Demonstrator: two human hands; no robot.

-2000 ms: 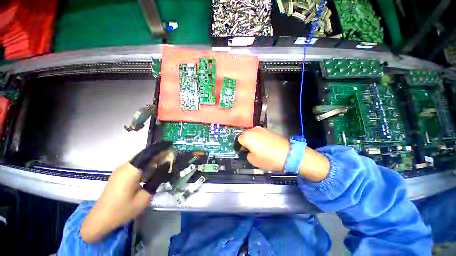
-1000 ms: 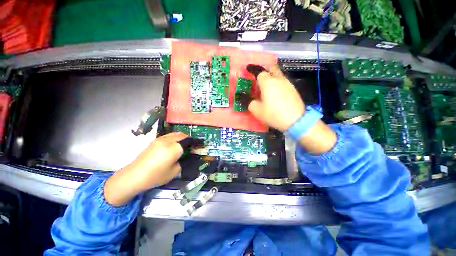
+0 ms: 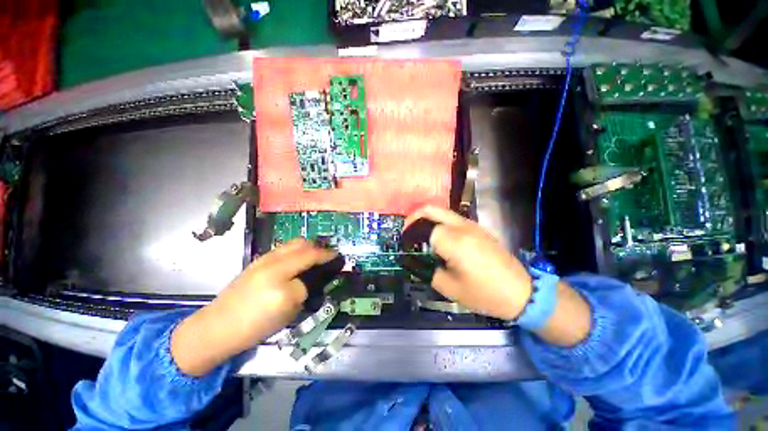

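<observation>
The main circuit board (image 3: 290, 226) lies in a black carrier, its rear part covered by a red sheet (image 3: 413, 126). Two small plug-in boards, one pale and densely marked (image 3: 313, 139) and one greener (image 3: 349, 126), lie side by side on the sheet. My right hand (image 3: 476, 265), with black finger cots, is closed at the board's front right. A thin green edge, seemingly a small plug-in board seen edge-on (image 3: 379, 253), runs from its fingertips towards my left hand. My left hand (image 3: 244, 307) is at the board's front left; its fingertips are dark and partly hidden, so its grip is unclear.
Metal clamps stand at the carrier's left (image 3: 223, 210) and front (image 3: 316, 332). Another board in a carrier (image 3: 665, 177) is to the right. The conveyor's front rail (image 3: 438, 353) runs before me. A blue coiled cord (image 3: 552, 160) rises from my right wrist. Component bins (image 3: 396, 32) stand behind.
The small board at the sheet's right has gone from it. My right hand has moved from the sheet down to the main board's front. My left hand remains near the front left.
</observation>
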